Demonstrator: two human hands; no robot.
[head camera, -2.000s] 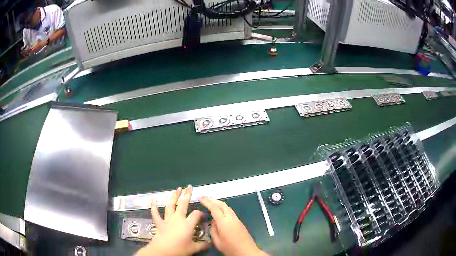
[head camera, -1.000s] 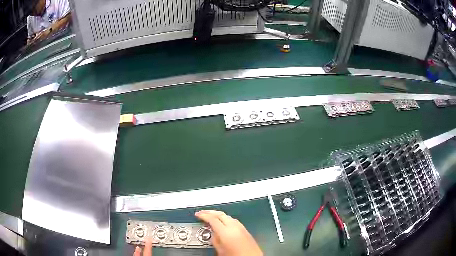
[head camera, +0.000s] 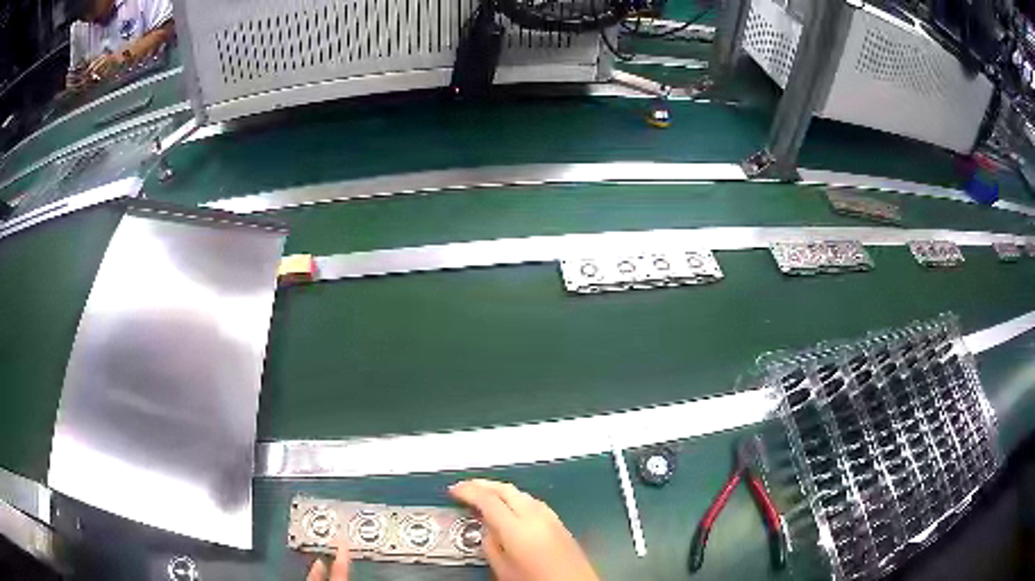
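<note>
A silver-grey four-ring plate (head camera: 392, 533) lies flat on the green bench at the bottom, below the near rail. My right hand (head camera: 524, 533) rests at the plate's right end, its fingers over the edge by the rightmost ring. My left hand (head camera: 330, 564) is mostly cut off by the bottom edge; only fingertips show, touching the plate's lower edge below the left rings. A loose ring part (head camera: 183, 569) lies to the left at the bottom edge.
A large metal sheet (head camera: 170, 375) lies left, by a yellow-tan block (head camera: 297, 269). More four-ring plates (head camera: 641, 270) line the far rail. Right of my hands are a thin stick (head camera: 629, 499), round black piece (head camera: 656, 466), red-handled pliers (head camera: 740, 511) and clear tray (head camera: 885, 443). A person (head camera: 119, 40) sits far left.
My left hand has drawn back from over the near plate to its lower edge, uncovering the rings. The plates on the belt have shifted right.
</note>
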